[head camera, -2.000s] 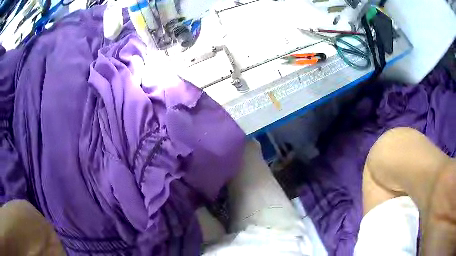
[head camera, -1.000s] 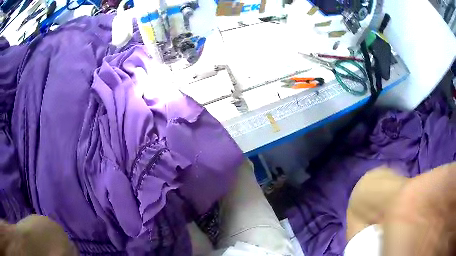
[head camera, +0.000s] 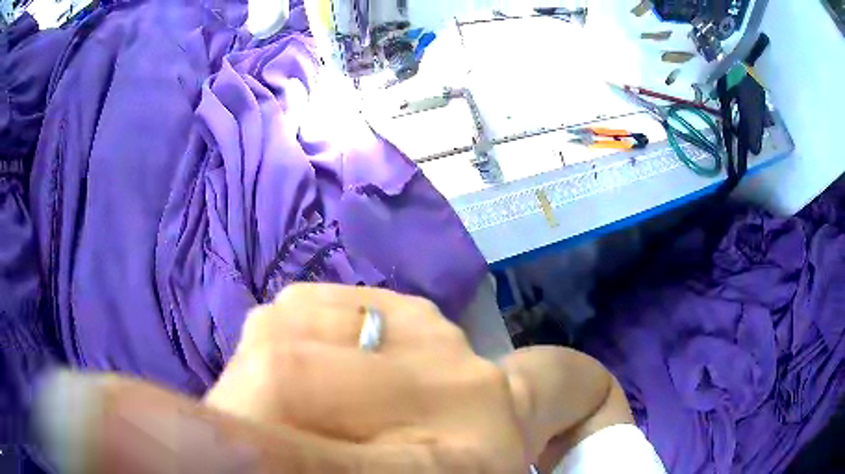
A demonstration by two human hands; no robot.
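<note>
The large purple garment point(head camera: 120, 185) lies over the machine bed's left side and down toward my lap, with puckered shirring and a wavy ruffle near its middle. My right hand point(head camera: 371, 370), with a ring, is in front of the garment at the bottom centre, its fingers bent and their tips hidden. My left hand point(head camera: 139, 426) is blurred and cut off at the lower left, close to or overlapping my right hand. Whether either hand holds anything is hidden. The presser foot area point(head camera: 394, 56) of the machine is beside the brightly lit cloth.
Orange snips point(head camera: 616, 139), green-handled scissors point(head camera: 695, 139) and a reddish stick point(head camera: 672, 99) lie on the white table right of the garment. A printed ruler tape point(head camera: 593, 183) runs along its front edge. More purple cloth point(head camera: 713, 352) is heaped at the right.
Both hands have come up from the bottom corners into the lower middle, my right hand moving left across the view. The view has shifted, so table and machine appear farther right. The garment lies much the same.
</note>
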